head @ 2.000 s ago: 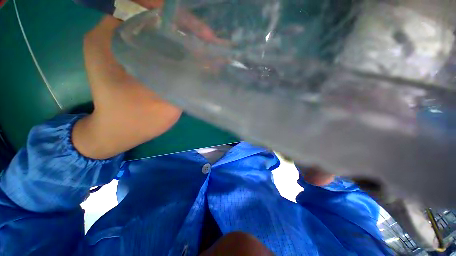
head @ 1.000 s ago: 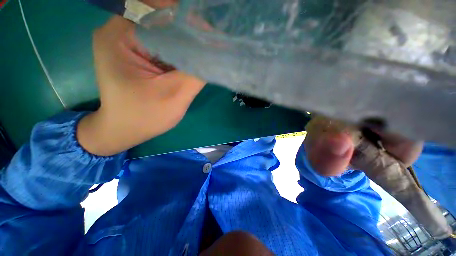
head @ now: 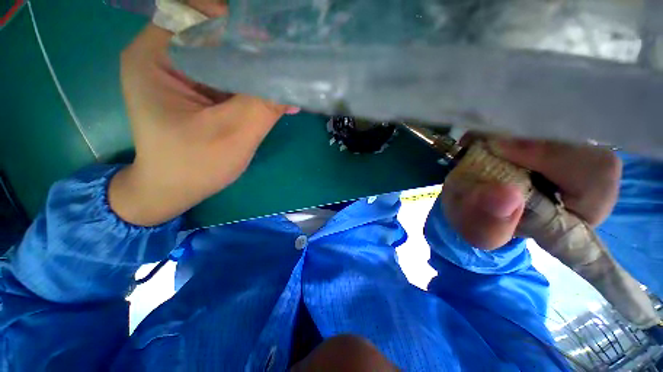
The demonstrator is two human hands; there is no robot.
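A round black ring-like workpiece with a ragged whitish edge lies on the green mat below the clear hood's edge; its upper part is hidden. My left hand is at the left, around tweezers with a pale tape band; the hood covers its fingertips and the tweezer points. My right hand is at the right, closed on the tape-wrapped handle of a soldering iron. The iron's metal shaft points left toward the workpiece; its tip meets the hood's edge, so contact cannot be told.
A scuffed clear fume hood spans the top and blocks much of the view. The green mat has a white line at the left and a red mark in the top left corner. My blue smock fills the bottom.
The hood's lower edge has shifted up in the picture, uncovering the workpiece, my right hand and the iron's metal shaft. My left hand keeps the tweezers and shows little movement.
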